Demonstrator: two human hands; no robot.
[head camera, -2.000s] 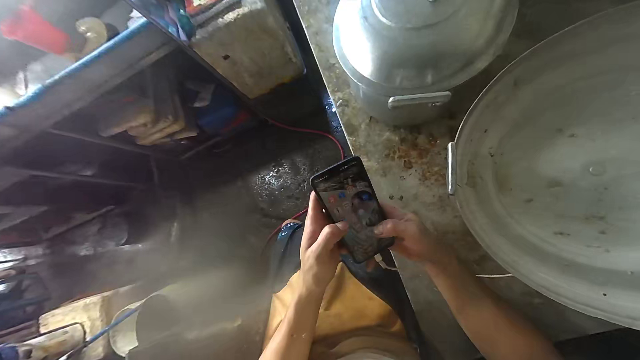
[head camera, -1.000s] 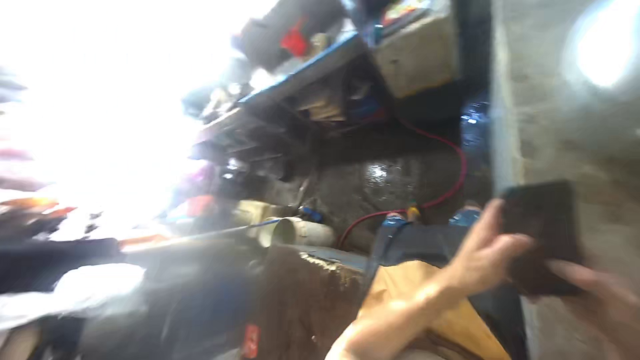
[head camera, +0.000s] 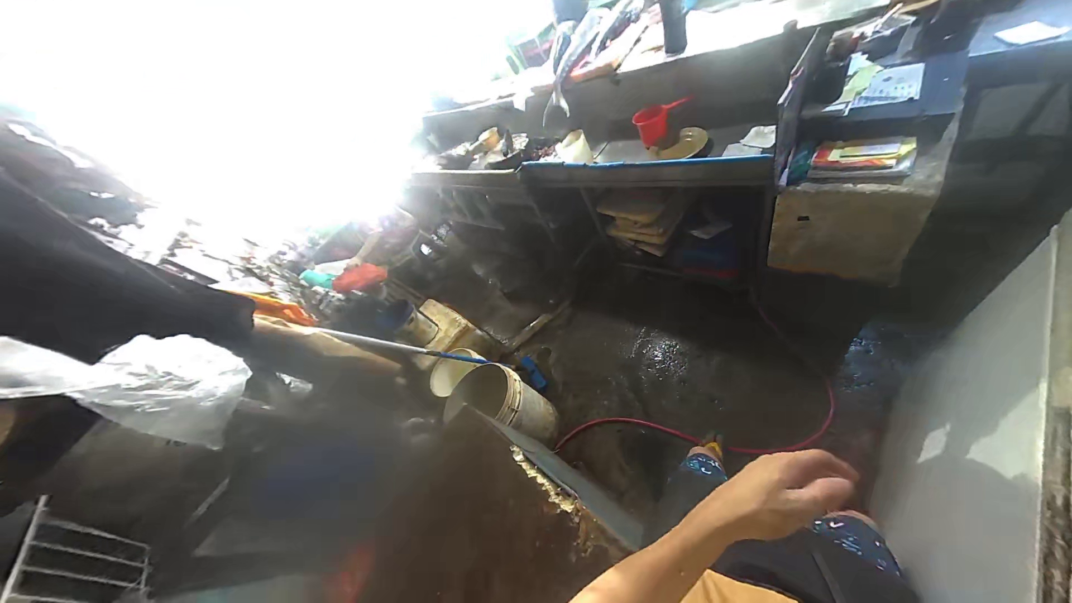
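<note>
My left hand (head camera: 783, 494) hangs over my lap with its fingers loosely curled, and nothing shows in it; whether the fingers close is hard to tell. Below it are my dark shorts (head camera: 858, 548) with a blue patterned hem and a yellowish cloth (head camera: 729, 589). My right hand is outside the view, and the phone is not visible. Past my knees a red hose (head camera: 641, 421) curves over the wet dark floor (head camera: 662, 352).
White buckets (head camera: 532, 410) stand left of the hose. A brown panel with a broken edge (head camera: 553, 486) is close on my left, a pale slab (head camera: 971, 410) on my right. Ahead, a blue-edged counter (head camera: 653, 172) holds a red dipper (head camera: 653, 124). A clear plastic bag (head camera: 180, 385) hangs far left.
Both hands were on a phone in the earlier frames; now the left hand shows without it, and the right hand and phone are out of view. The view has swung left, away from the metal pots.
</note>
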